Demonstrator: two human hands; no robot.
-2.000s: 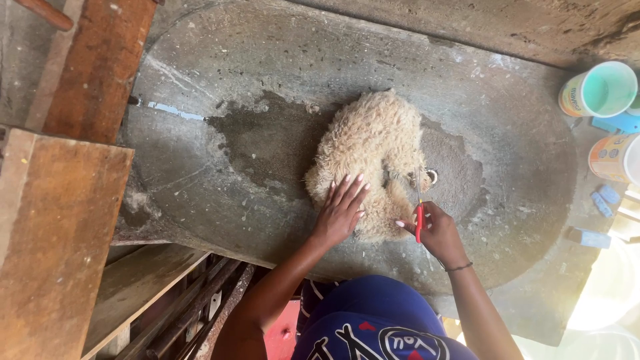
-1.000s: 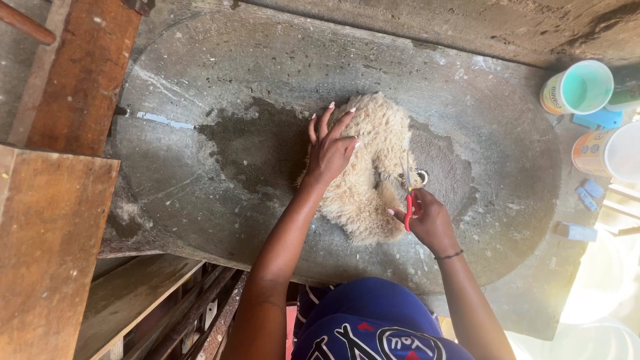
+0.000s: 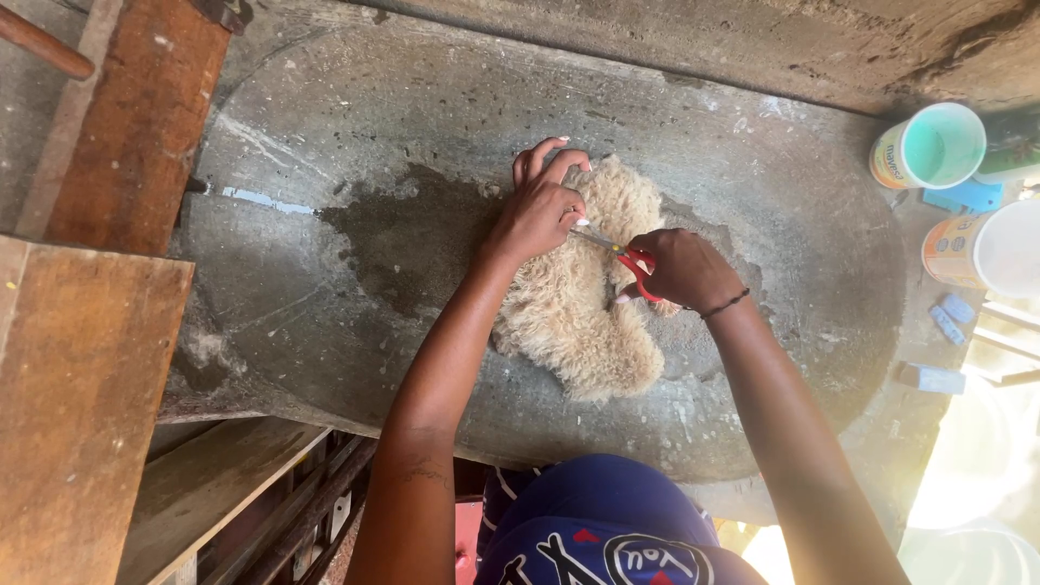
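Note:
A cream, curly-haired fleece-like piece lies in a shallow concrete basin. It could be a small animal's coat or a shaggy fabric; I cannot tell which. On its upper left edge rests my left hand, thumb and a finger closed at the curls, apparently pinching a tuft. My right hand holds scissors with red handles over the piece's middle. Their metal blades point left, with the tips beside my left thumb. The right hand covers part of the piece's right side.
Wooden boards stand along the left. At the right edge are a tub with green inside, a white-and-orange tub, a blue block and smaller blue pieces. A concrete wall runs behind the basin. Damp patches mark the basin floor.
The scissors have moved from the right side of the piece to its upper middle and now point left. My left hand went from the lower part of the fleece to its upper left edge.

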